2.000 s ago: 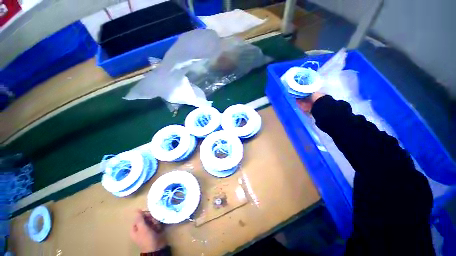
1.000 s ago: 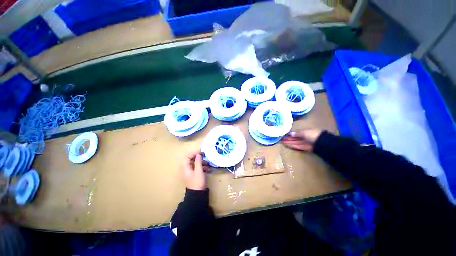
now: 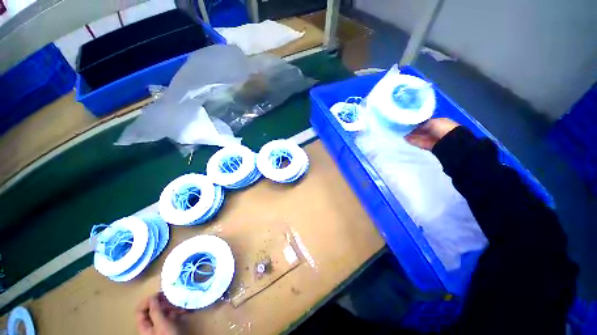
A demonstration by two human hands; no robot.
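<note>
My right hand (image 3: 432,133) holds a white reel stack (image 3: 407,99) over the blue tote (image 3: 376,191). Another reel (image 3: 348,116) lies in the tote's near left corner, on its left side. My left hand (image 3: 157,317) is at the lower left edge of a white reel stack (image 3: 198,272) on the cardboard-covered bench; its fingertips are partly hidden behind the rim. Pale-blue strands show in that stack's hole. More reel stacks (image 3: 188,199) stand in a row along the belt side, including one at the right end (image 3: 283,161).
A white liner sheet (image 3: 425,203) lies in the tote. A crumpled plastic bag (image 3: 216,95) rests on the green belt (image 3: 78,176). A black-filled tote (image 3: 141,49) stands beyond it. A small metal piece (image 3: 261,267) sits on the bench. A lone reel (image 3: 21,323) lies at lower left.
My right hand has taken the reel stack that stood at the row's front right and carried it over the tote. My left hand remains at its stack. The view has turned right.
</note>
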